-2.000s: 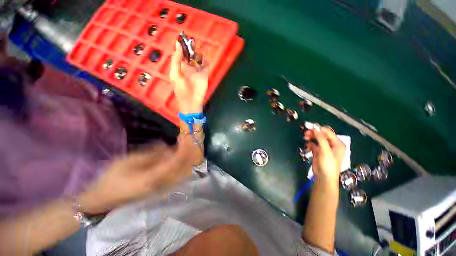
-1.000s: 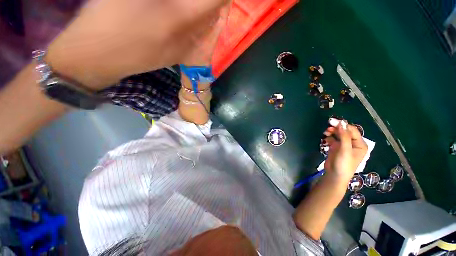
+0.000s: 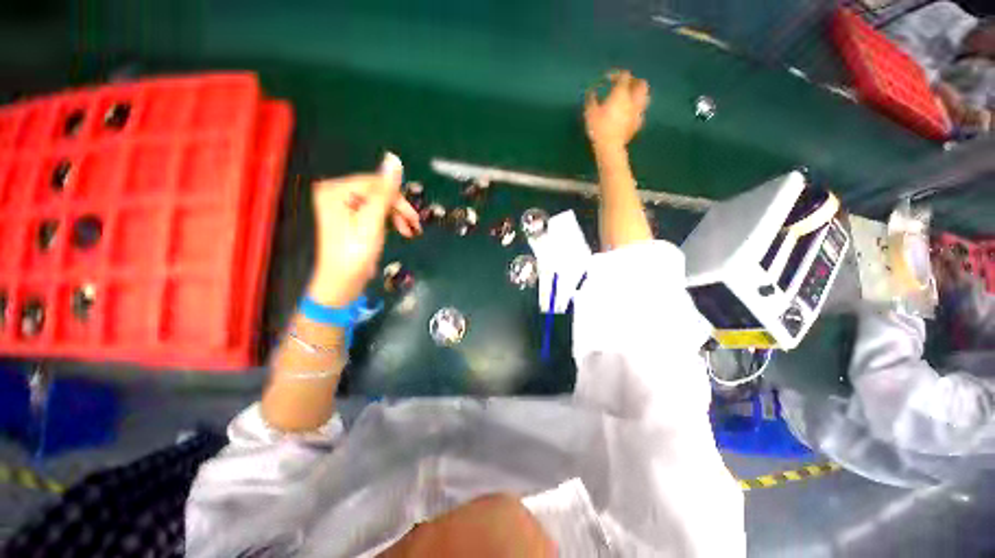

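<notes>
My left hand [image 3: 351, 229], with a blue wrist band, is over the bench just right of the red tray. A white cover shows on one fingertip; whether it holds anything is unclear. My right hand [image 3: 619, 112] reaches far forward over the green surface. It is small and blurred, and I cannot tell if something is at its fingertips. A round silver-rimmed unit [image 3: 447, 326] lies near the front, and another [image 3: 523, 270] lies left of the white paper sheet [image 3: 559, 242]. A blue stick [image 3: 549, 318] lies over the paper's lower part. Small dark-and-gold parts [image 3: 466, 220] lie between my hands.
A stacked red tray [image 3: 224, 223] with some dark round parts fills the left. A pale strip [image 3: 524, 180] crosses the bench. A white instrument [image 3: 742, 245] with a cable stands right. A lone round unit [image 3: 705, 107] lies far off. Another worker's sleeve [image 3: 911, 376] is at right.
The view has turned. My left hand has left the tray area and is over the bench. My right hand has moved from the paper to far forward. The other person's arm at left is gone.
</notes>
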